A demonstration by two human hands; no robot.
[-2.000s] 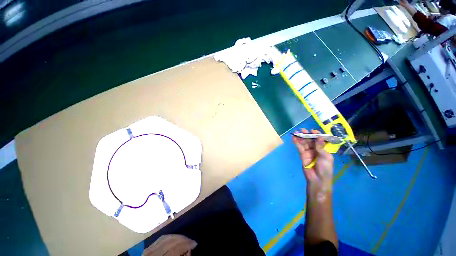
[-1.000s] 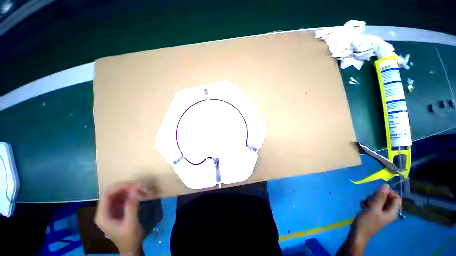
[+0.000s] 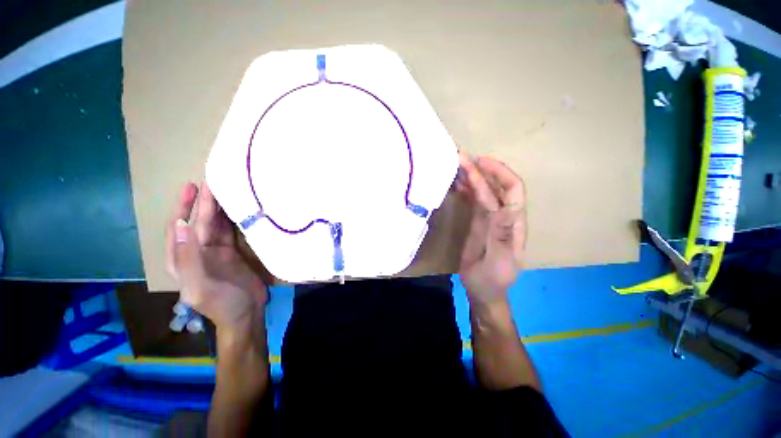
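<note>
The white hexagonal plastic housing [image 3: 330, 154] is in front of me over the cardboard sheet [image 3: 548, 171]. A thin dark wire pair [image 3: 413, 145] curves in a near circle on it, with a bend at the lower middle and small grey-blue tabs near the edges. My left hand [image 3: 214, 257] is at the housing's lower left edge, some fingertips hidden behind the rim. My right hand [image 3: 494, 222] is at its right edge, fingertips at the rim. Both hands hold the housing between them.
The yellow caulking gun [image 3: 709, 180] with a white cartridge lies at the right on the green bench [image 3: 672, 197], its handle past the front edge. Crumpled white paper [image 3: 672, 30] lies behind it. White cylinders [image 3: 186, 318] show below at the left.
The gun was in my right hand's reach and is now apart from it. Both hands have moved inward to the housing, which appears larger and nearer. The view has turned towards it.
</note>
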